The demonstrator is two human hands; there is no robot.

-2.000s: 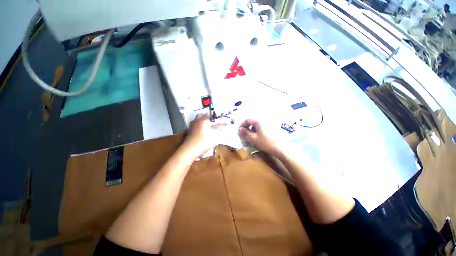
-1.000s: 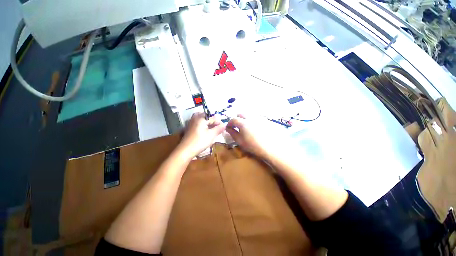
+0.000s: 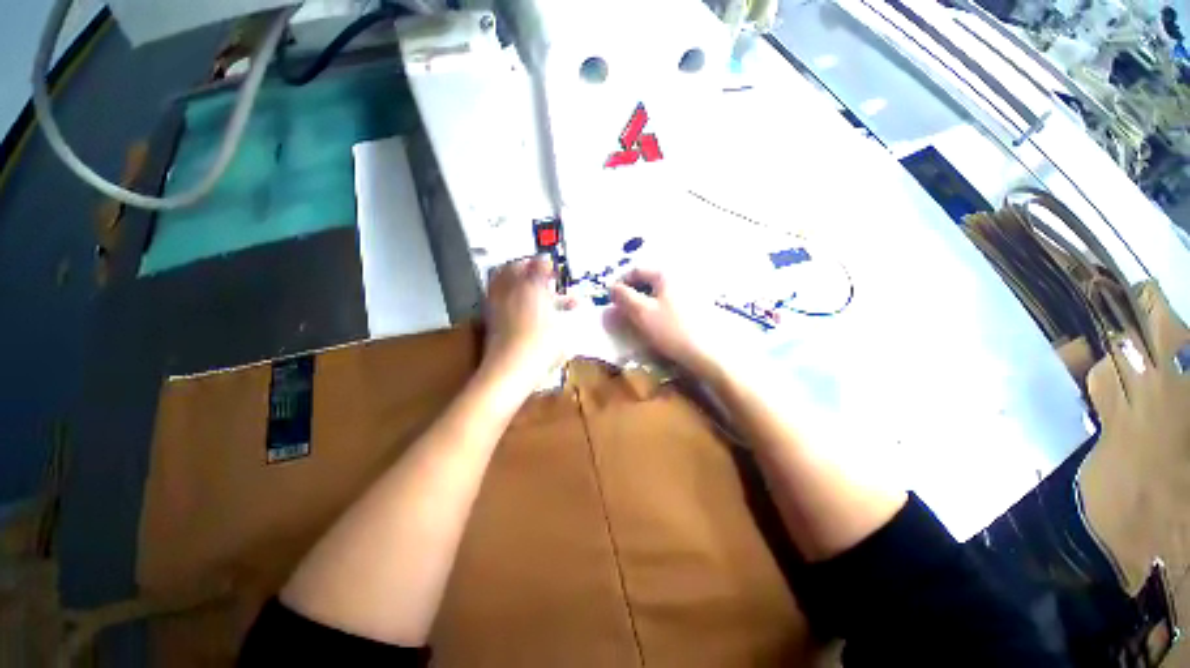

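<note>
A brown apron panel with a straight centre seam covers the near side of the table. A black label lies on its left part. Its puckered far edge lies just below my hands. My left hand is at the needle area under the white sewing machine head, fingers bent. My right hand is just right of it, fingertips pinched together by the small dark metal clamp parts. Glare and the fingers hide what the fingertips touch, so I cannot tell if they hold cloth.
Blue-red snips with a thin cord and a small dark rectangle lie on the white table. Brown stacked aprons are at right. A green sheet and white strip are at left. A pale hose curves at upper left.
The whole view has shifted slightly. Compared with two seconds ago, my right hand is a little nearer the clamp parts. Both hands remain at the needle area, and the panel looks much the same.
</note>
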